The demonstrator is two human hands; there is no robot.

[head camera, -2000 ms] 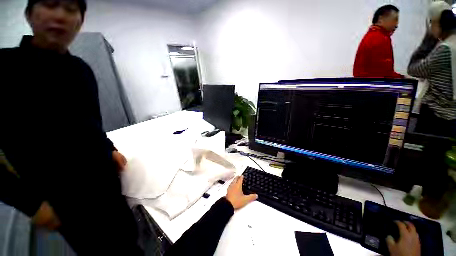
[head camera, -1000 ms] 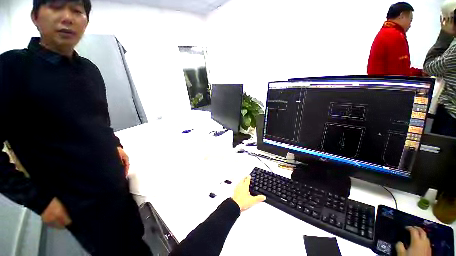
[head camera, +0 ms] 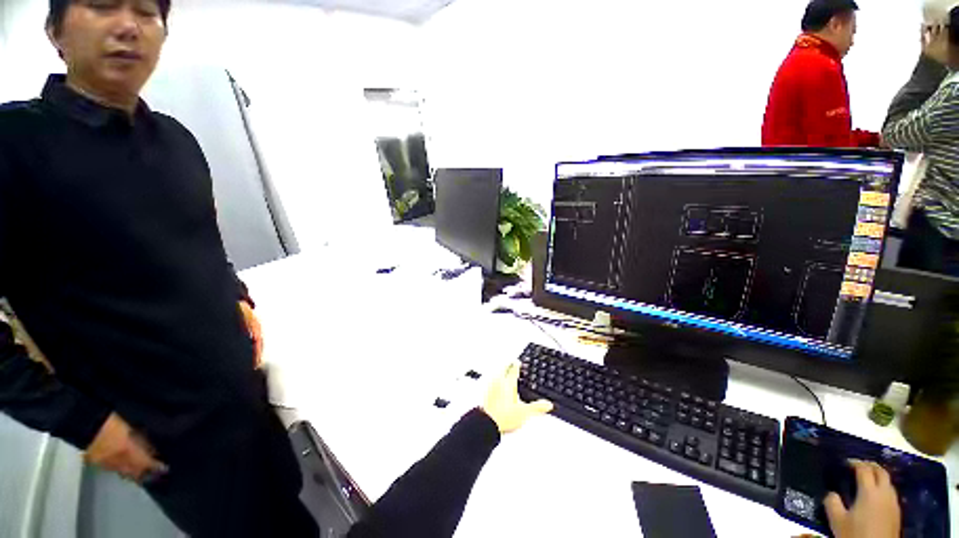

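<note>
My left hand [head camera: 508, 401] rests at the left end of the black keyboard [head camera: 650, 418], thumb spread below its front edge and fingertips partly hidden at the keys. My right hand [head camera: 866, 507] lies over the dark computer mouse [head camera: 841, 480] on the dark mouse pad [head camera: 917, 485], at the lower right. The mouse is mostly covered by the hand. The monitor [head camera: 699, 247] behind the keyboard shows outlined pattern pieces on black. A black four-sided piece [head camera: 673, 510] lies below the keyboard, cut off by the frame.
A person in black [head camera: 126, 284] stands close at the left of the white desk [head camera: 368, 368]. A second dark monitor [head camera: 469, 219] and a plant [head camera: 518, 229] stand behind. A small green-and-white container [head camera: 890, 405] stands behind the mouse pad. Two more people stand beyond the monitor.
The monitor now shows larger outlined pieces instead of small lines. The off-white fabric folds at left are washed out to white. The person in black stands more upright. My hands keep their places.
</note>
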